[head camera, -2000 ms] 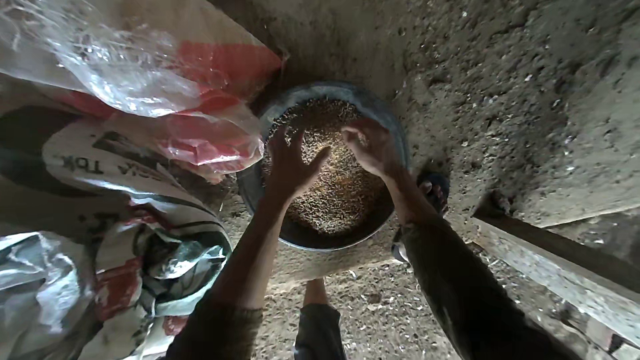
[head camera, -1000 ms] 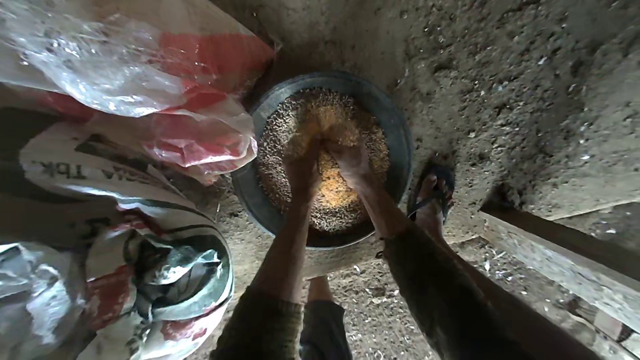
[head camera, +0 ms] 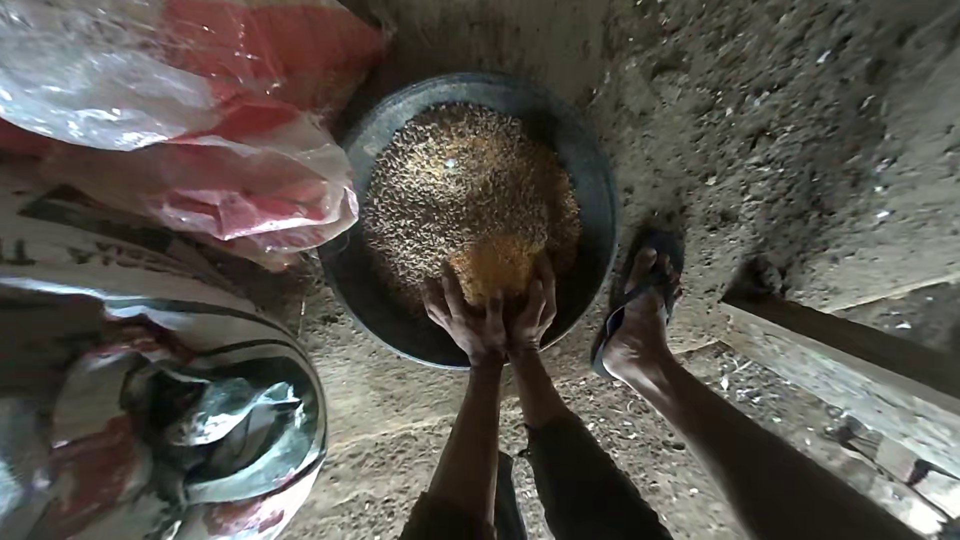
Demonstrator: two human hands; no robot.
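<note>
A round dark basin (head camera: 600, 202) stands on the ground, holding brown pellet-like feed (head camera: 427, 202) mixed with finer orange-yellow granules (head camera: 495, 262). At the basin's near side, my left hand (head camera: 469, 319) and my right hand (head camera: 532, 307) lie side by side, wrists nearly touching. Both have their fingers spread and their tips in the mix, around a mound of the orange granules. The fingertips are partly buried, and neither hand shows a firm grip on anything.
Red and clear plastic sacks (head camera: 262, 165) lean in at the upper left, close to the basin's rim. Below them is a printed woven sack (head camera: 300, 375). My sandaled foot (head camera: 645, 315) is right of the basin. A wooden beam (head camera: 847, 360) lies farther right on the rough floor (head camera: 750, 150).
Both hands have moved from the middle of the mix to the basin's near side. Orange granules now show mounded between them. The view has moved closer to the basin.
</note>
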